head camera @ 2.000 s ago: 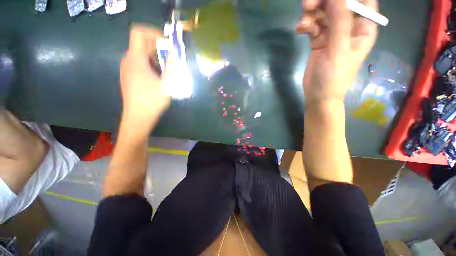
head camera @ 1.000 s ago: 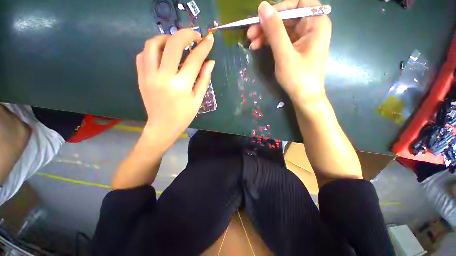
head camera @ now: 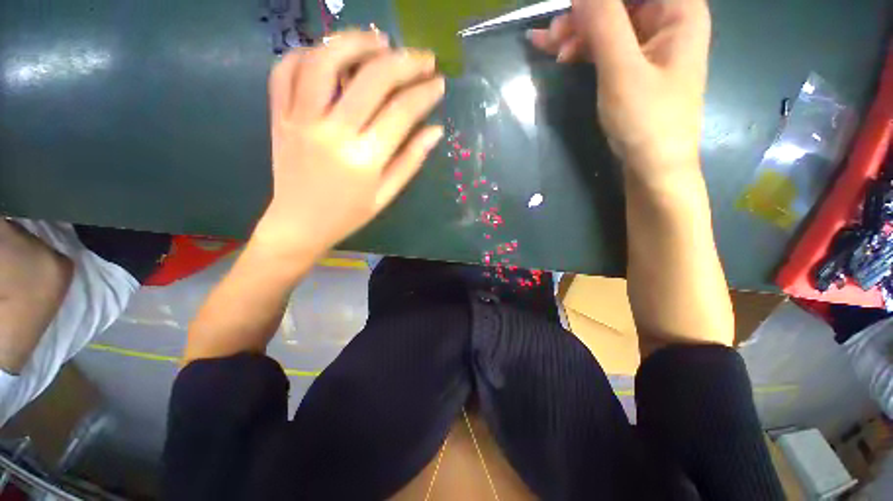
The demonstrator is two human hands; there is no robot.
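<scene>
My left hand point(head camera: 352, 137) lies over a circuit board assembly point(head camera: 286, 24), with its fingers curled. Only dark parts at the board's far end show past the knuckles; the rest is hidden, and I cannot tell if the fingers grip it. My right hand point(head camera: 646, 83) holds the tweezers point(head camera: 517, 18) like a pen, tip pointing left over the amber film sheet point(head camera: 429, 27), apart from my left hand. Small red pieces point(head camera: 490, 217) are scattered on the mat towards the bench edge, beside a small white piece point(head camera: 535, 200).
A clear plastic bag point(head camera: 805, 122) lies at right by a second amber piece point(head camera: 771, 199). A red parts tray point(head camera: 818, 240) with dark units stands at the far right. Another person's arm and white clothing point(head camera: 78, 294) show at left. A cardboard box point(head camera: 602, 318) is below the bench edge.
The tweezers have moved right, away from my left fingertips. My left hand has shifted over the board, whose near silvery end no longer shows. Earlier, the board was raised in my left hand.
</scene>
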